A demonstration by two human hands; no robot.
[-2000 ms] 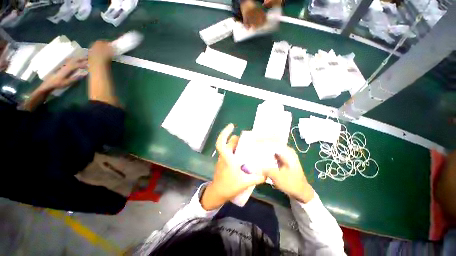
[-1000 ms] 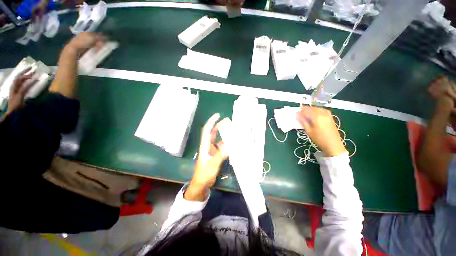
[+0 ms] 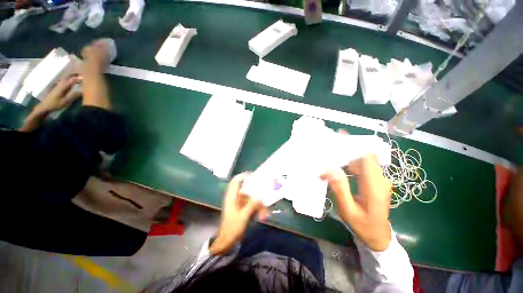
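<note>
My left hand (image 3: 236,214) grips the lower left end of a slim white carton (image 3: 277,184), which has a small purple mark and lies tilted over a white stack (image 3: 309,127). My right hand (image 3: 364,200) is at the right of the carton, its fingers bent around a small white piece; its exact hold is hard to tell in the glare. A thin white loop hangs below the stack. Small white pieces (image 3: 375,143) lie beyond my right hand, with tangled white cords (image 3: 410,174) beside them. The edges of the white items blend together.
A larger white stack (image 3: 219,136) lies left of my hands. White cartons (image 3: 347,71) lie on the belt past the white metal strip (image 3: 269,103). A slanting grey post (image 3: 453,74) stands at right. A co-worker's hands (image 3: 94,68) handle cartons at left.
My right hand has moved left from the small pieces to the carton. The carton in my left hand is now more slanted. Another carton shows on the belt at left. The view has shifted.
</note>
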